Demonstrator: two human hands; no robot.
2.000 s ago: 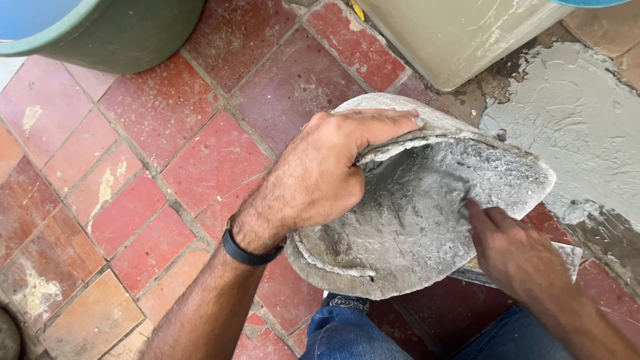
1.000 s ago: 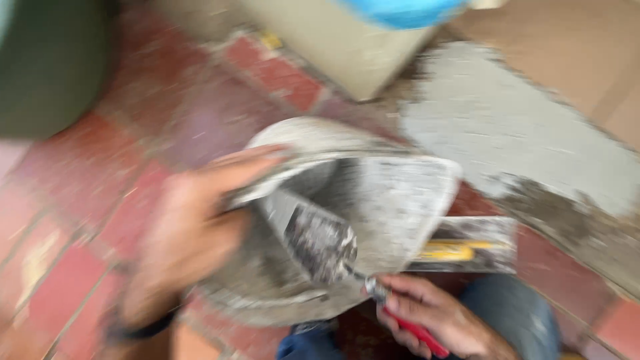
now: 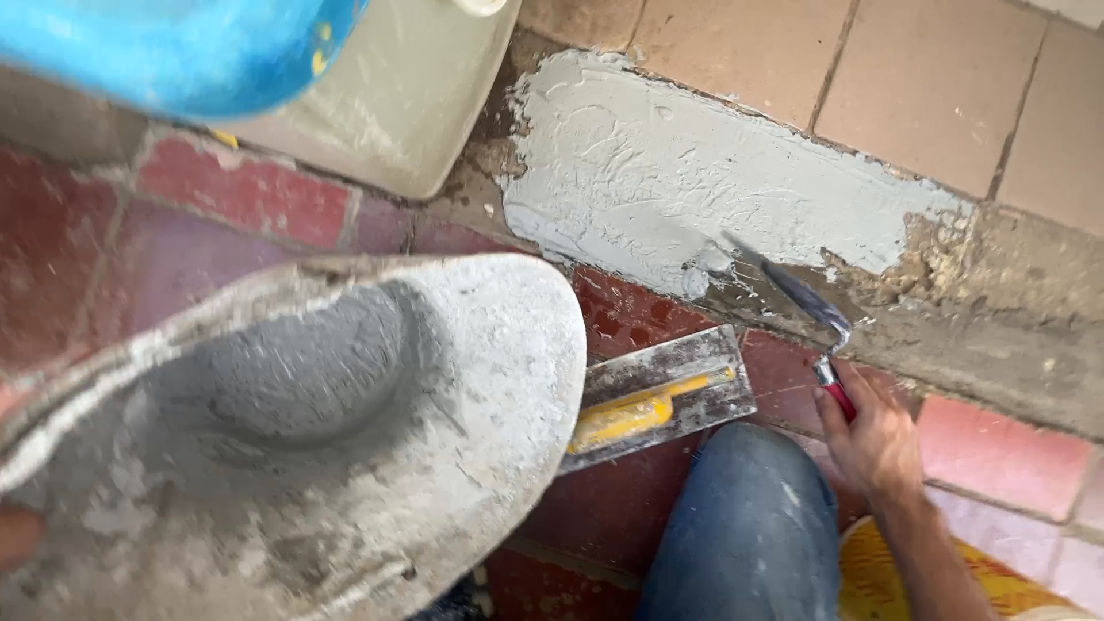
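Note:
In my right hand [image 3: 875, 427] is a pointing trowel [image 3: 806, 297] with a red handle; its tip is at the lower edge of a grey mortar patch [image 3: 638, 164] beside tan tiles. A mortar-crusted, hat-shaped container [image 3: 483, 371] fills the lower left, with wet grey mortar [image 3: 302, 362] in its hollow. Only a bit of my left hand [image 3: 19, 536] shows at the left edge, against the container; its grip is out of sight. A finishing trowel [image 3: 664, 392] with a yellow handle lies partly behind the container's right edge.
A blue basin [image 3: 181, 52] and a pale plastic container [image 3: 379, 103] stand at the upper left. My jeans-covered knee [image 3: 746, 517] is at the lower middle. A yellow object [image 3: 871, 569] lies at the lower right. Red floor tiles [image 3: 1000, 448] border the patch.
My right hand has moved the pointing trowel from inside the crusted container out to the mortar patch. The view has shifted right, leaving my left hand mostly out of frame.

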